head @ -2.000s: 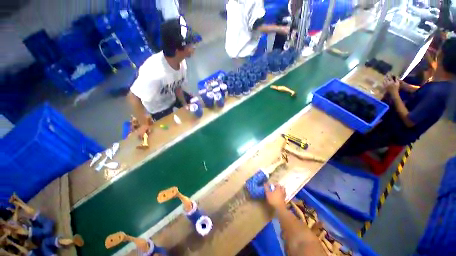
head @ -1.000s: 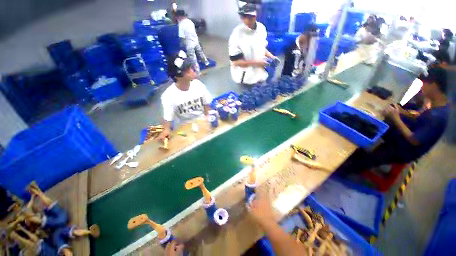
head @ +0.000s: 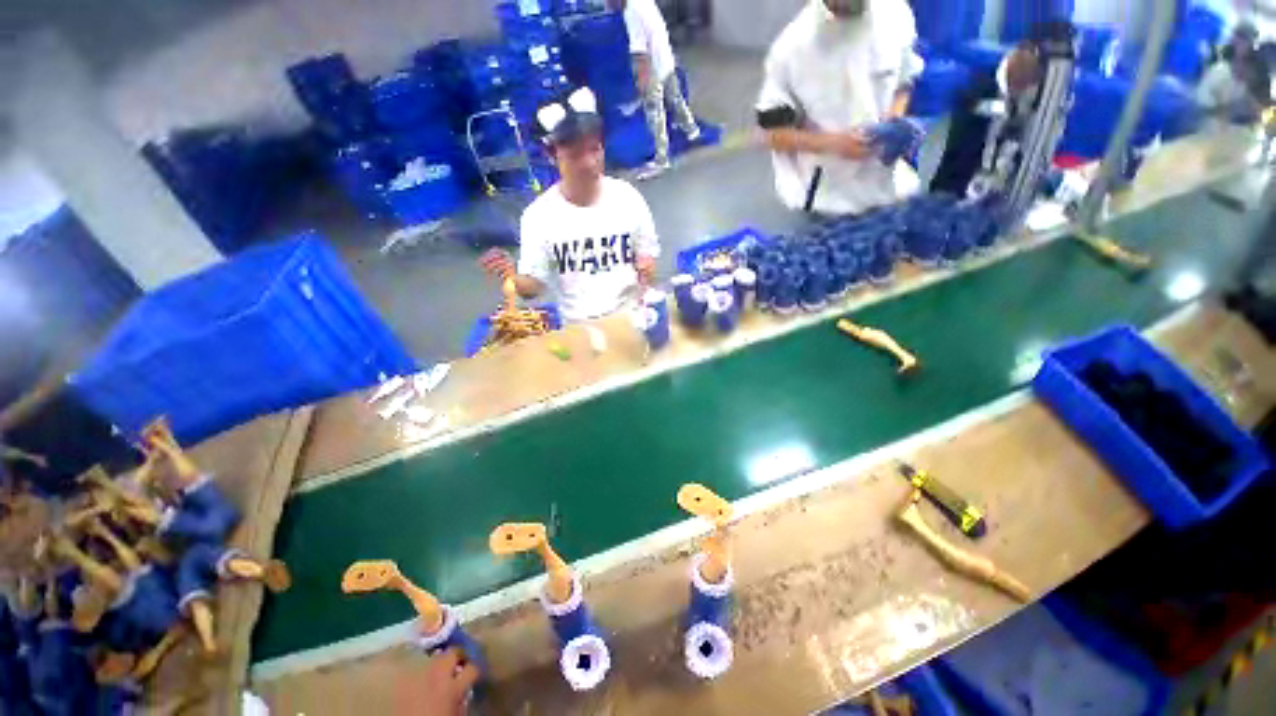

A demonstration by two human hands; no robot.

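Note:
Three half-fitted lower bodies stand on the brown bench ledge beside the green belt, each with one tan leg pointing up and its sole on top. The right one and the middle one show an empty white-ringed opening facing me. My left hand, cut off by the bottom edge, grips the blue part of the left half-fitted lower body; its fingers are blurred. My right hand is not in view.
A loose tan leg and a yellow-black knife lie at right, near a crate of dark parts. Fitted bodies are heaped at left. Another leg lies on the belt. People stand across it.
My right hand has left the picture after standing the third blue piece upright beside the others. My left hand has come in at the left piece. The view has swung, shifting the scene.

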